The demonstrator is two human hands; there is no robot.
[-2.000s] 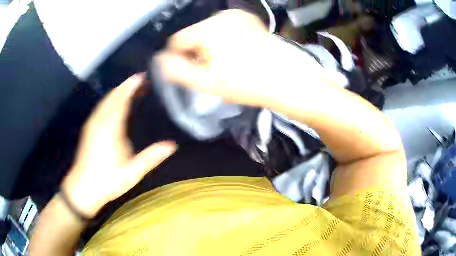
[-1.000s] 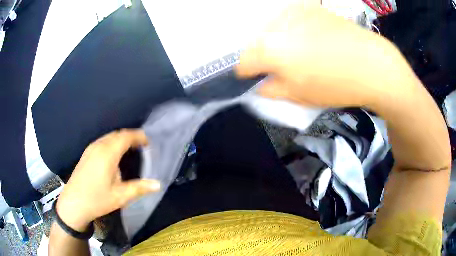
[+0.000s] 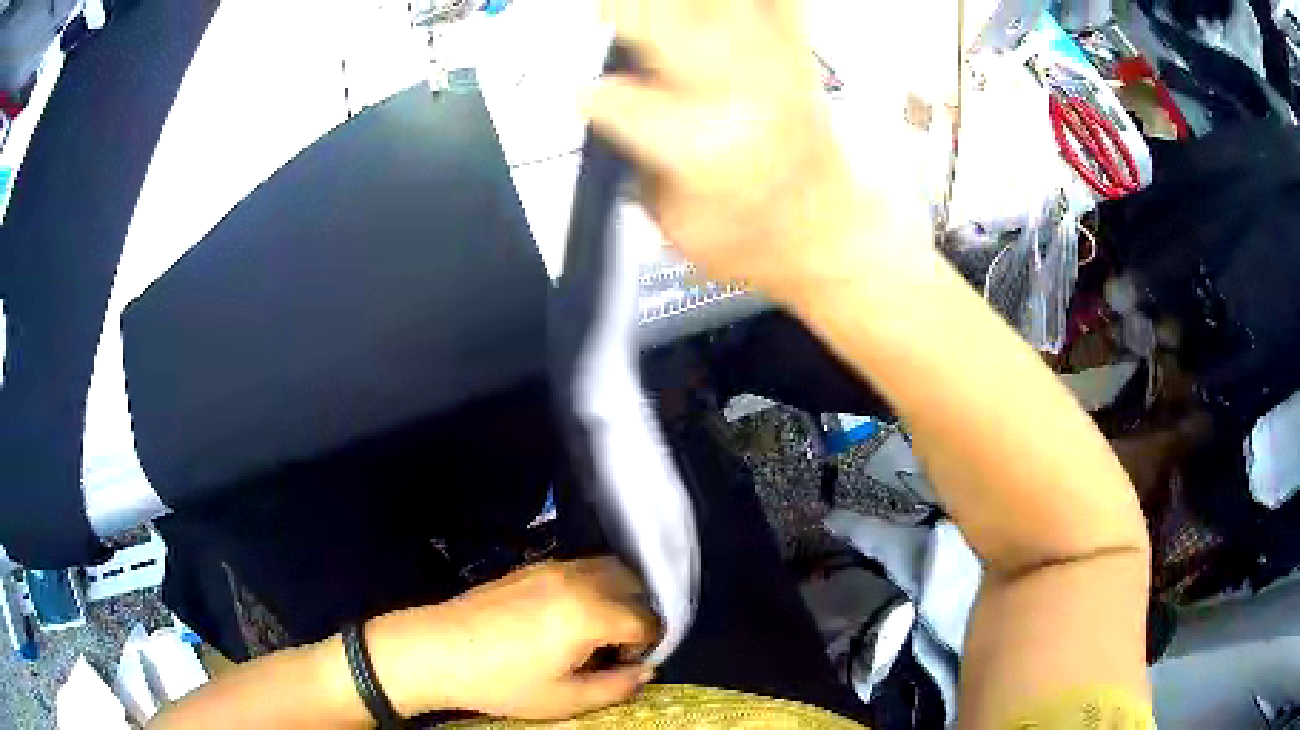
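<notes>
A narrow curved fabric piece [image 3: 627, 442], black on one side and grey-white on the other, hangs between my hands. My right hand [image 3: 713, 129] is shut on its upper end above the table's front edge. My left hand [image 3: 556, 638] is shut on its lower end near my lap. A large black fabric panel [image 3: 357, 285] lies on the white table [image 3: 285, 100] to the left and drops over the front edge. Only the foot of the machine [image 3: 454, 57] shows at the top.
A long black fabric piece [image 3: 86, 257] lies at the far left. Red-handled scissors [image 3: 1095, 146] and a clear plastic bag [image 3: 1038, 278] hang at the right. Grey-white fabric pieces [image 3: 941, 592] are heaped at lower right, beside my right arm.
The fabric piece has turned from a sideways stretch to upright. My right hand has moved up and my left hand has moved down and right, closing on the lower end.
</notes>
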